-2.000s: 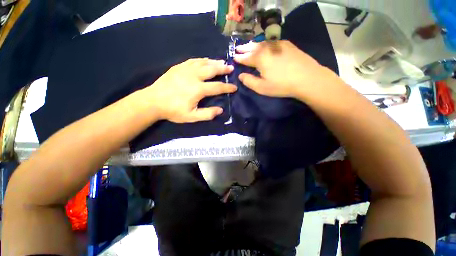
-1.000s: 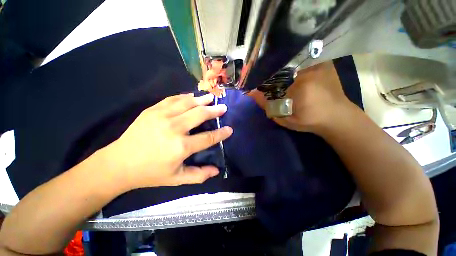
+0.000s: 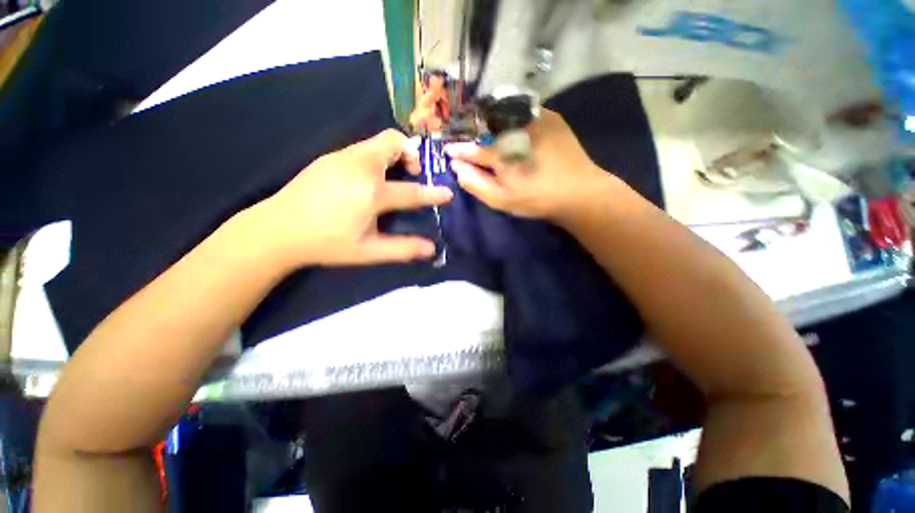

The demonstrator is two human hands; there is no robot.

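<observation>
The dark navy garment panel (image 3: 201, 140) lies flat under the sewing machine head (image 3: 602, 40). A narrow pale zip or welt line (image 3: 437, 215) runs down from the needle area along a bluer pocket piece (image 3: 482, 225). My left hand (image 3: 346, 205) rests flat on the panel left of the line, fingers apart, fingertips at the line. My right hand (image 3: 532, 170) is at the right of the presser foot area, thumb and fingertips together on the pocket cloth by the line's top end. The orange-red attachment (image 3: 432, 104) sits just above the fingertips. Needle and foot are too blurred to make out.
The ruler strip (image 3: 381, 372) runs along the table's front edge. Metal thread snips (image 3: 773, 235) lie at the right. A red cord coil (image 3: 887, 222) is at the right end. Dark cloth hangs over the front edge. A pale surface with black pieces (image 3: 642, 471) is below.
The view has drawn back from the machine. My right hand, partly behind the machine parts a second ago, now shows its fingertips on the cloth by the line. My left hand stays beside the line.
</observation>
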